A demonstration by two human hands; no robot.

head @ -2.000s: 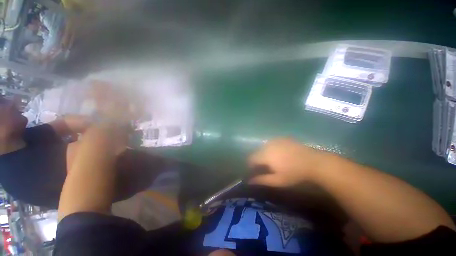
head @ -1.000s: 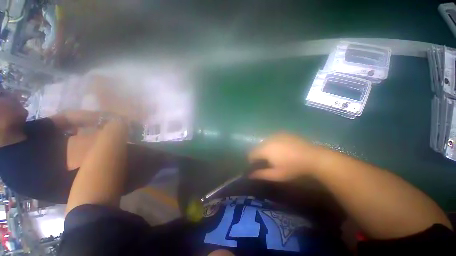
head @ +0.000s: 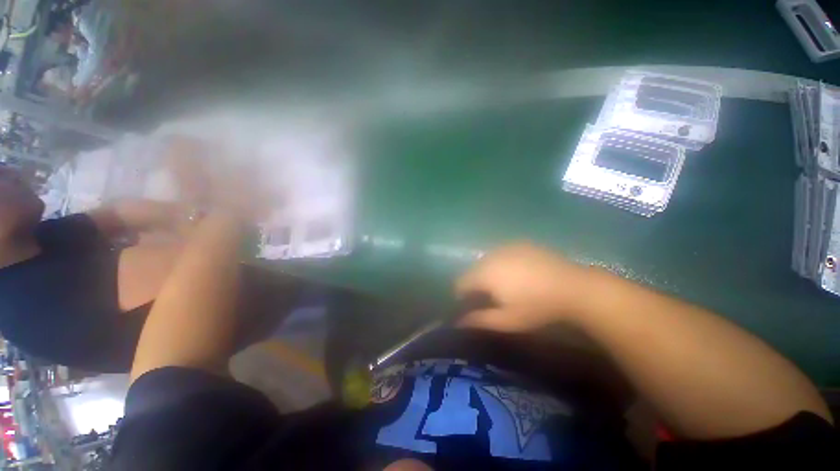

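Note:
My right hand is closed around a slim tool, whose shiny shaft points down-left in front of my shirt. A yellow-green end shows at the shaft's far end. My left arm reaches to the stacked white housings at the left. My left hand is a blur over them, so its fingers and grip cannot be made out. Two overlapping piles of white housings with dark windows lie at the centre right, apart from my hands.
The green bench has a pale strip across it. More stacked housings stand at the right edge, and a white frame lies at the top right. Another person's dark sleeve and arm are close at the left.
The white frame at the top right has come further into view. My left arm has shifted slightly right. My right hand and the tool have hardly moved.

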